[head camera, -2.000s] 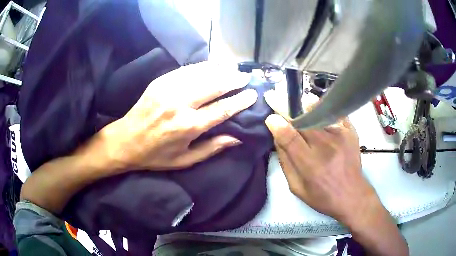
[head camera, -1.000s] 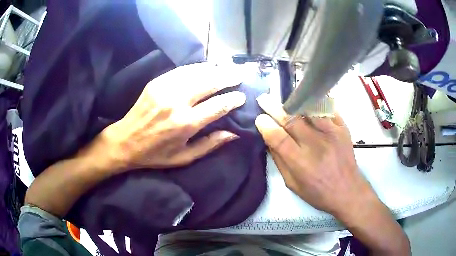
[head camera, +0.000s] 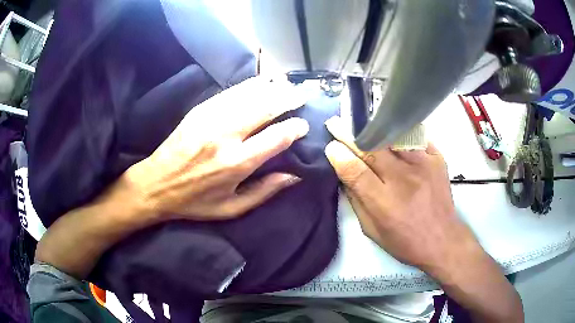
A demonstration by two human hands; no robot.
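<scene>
A dark purple garment piece (head camera: pixel 277 233) lies over the left of the table, bunched in folds, with its edge under the sewing machine head (head camera: pixel 334 38). My left hand (head camera: pixel 214 158) lies flat on the cloth, fingers spread, fingertips close to the presser foot (head camera: pixel 331 83). My right hand (head camera: pixel 403 189) is right of the cloth, its thumb and index finger pinching the cloth edge just in front of the needle area. The machine head hides part of its fingers. Glare washes out the needle itself.
A red tool (head camera: pixel 482 126) and dark scissors (head camera: pixel 531 173) lie on the white table (head camera: pixel 391 271) at the right. Ruler marks run along its curved front edge. A white rack (head camera: pixel 22 57) stands at the upper left. Orange-trimmed cloth (head camera: pixel 99 294) shows at the lower left.
The view shifts slightly, moving the machine head in the picture. Both hands stay on the cloth in nearly the same pose. The cloth changes little.
</scene>
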